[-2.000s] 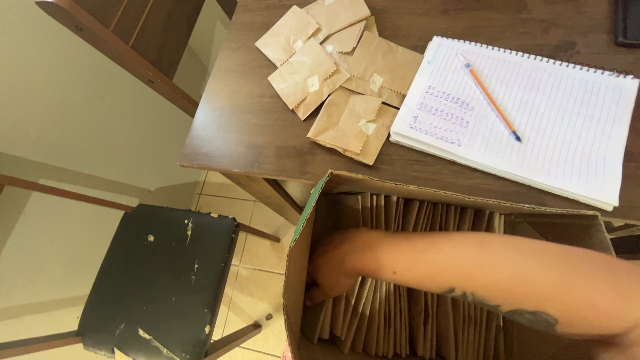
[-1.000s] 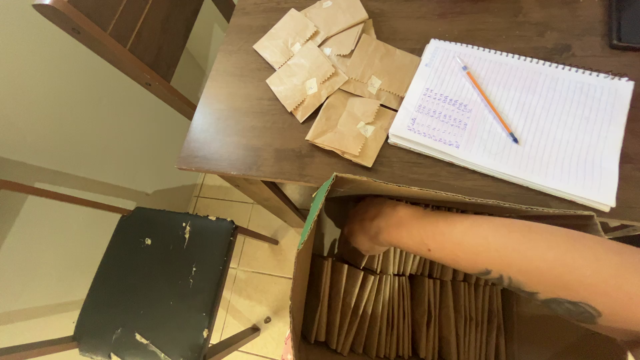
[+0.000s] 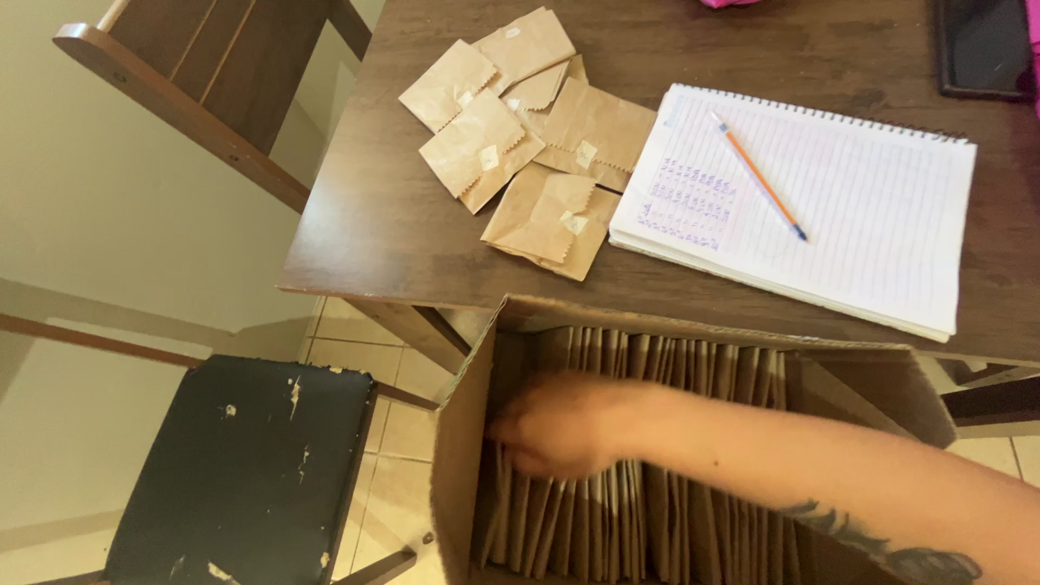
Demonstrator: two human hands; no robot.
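My left hand [image 3: 565,426] is inside an open cardboard box [image 3: 463,455], near the wall at the image's left. Its blurred fingers are bent down at the end of the rows of folded brown paper bags [image 3: 601,528]; whether they hold a bag is hidden. The bags stand on edge, packed closely in two rows. Several folded brown paper packets [image 3: 597,130] with zigzag edges and small pale stickers lie overlapping on the wooden table. Beside them, an orange ballpoint pen [image 3: 760,179] rests on a spiral notebook [image 3: 861,219] with handwriting. My right hand is out of view.
The wooden table [image 3: 382,187] borders the box along its upper side. A dark phone [image 3: 983,49] and pink material [image 3: 731,2] are at the table's far parts. A chair with a worn black seat [image 3: 244,479] and another wooden chair back [image 3: 236,73] stand at left.
Since one second ago, my left hand has moved down and left within the box, from the upper row of bags toward the end wall. The packets, notebook and pen have stayed put.
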